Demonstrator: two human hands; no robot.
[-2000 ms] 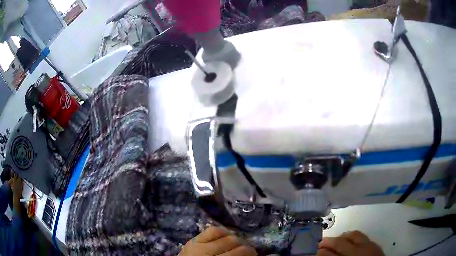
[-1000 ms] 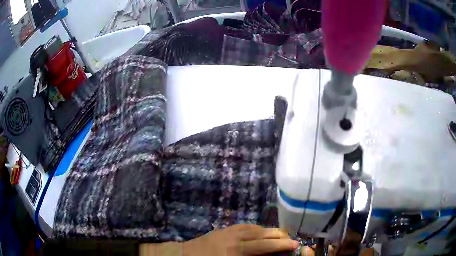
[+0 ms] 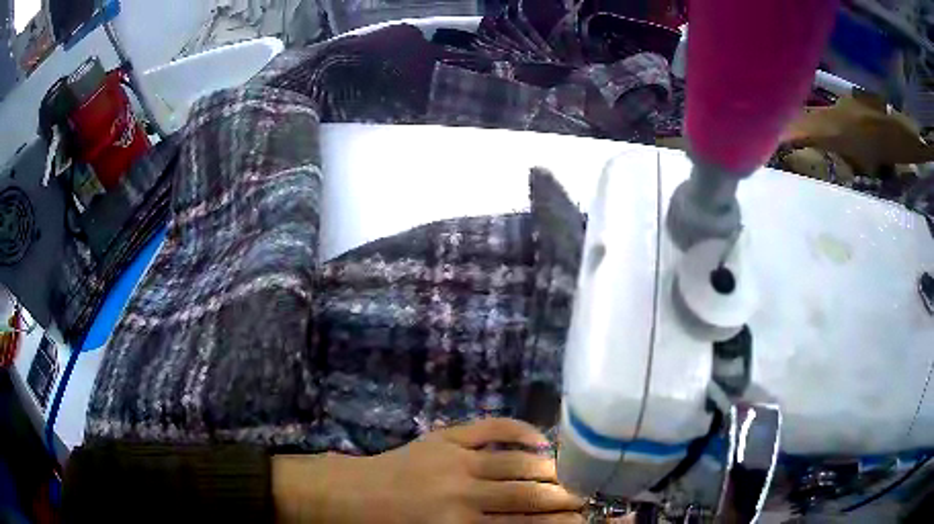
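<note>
Thick plaid coat fabric [image 3: 420,328] lies on the white machine table left of the sewing machine head [image 3: 635,338], with a folded part [image 3: 225,266] at its left. My left hand [image 3: 440,476] lies flat at the lower edge of the picture, on the cloth's near part, fingertips close to the needle area under the head. Its fingers point right, and it does not visibly grasp the cloth. The needle area is mostly hidden at the bottom edge. The shiny thread take-up guard [image 3: 753,461] is on the head's front. My right hand is out of the picture.
A pink object [image 3: 753,82] stands above the head. Stacked cut pieces [image 3: 358,77] and more plaid pieces [image 3: 492,97] lie along the table's far side. Tan paper [image 3: 871,128] is behind the machine. A red container [image 3: 108,128] is beyond the table's left end.
The view has turned left, showing more cloth and table, and my right hand has left the picture. Since one second ago, my left hand shows further up in view and a narrow cloth edge beside the head has spread.
</note>
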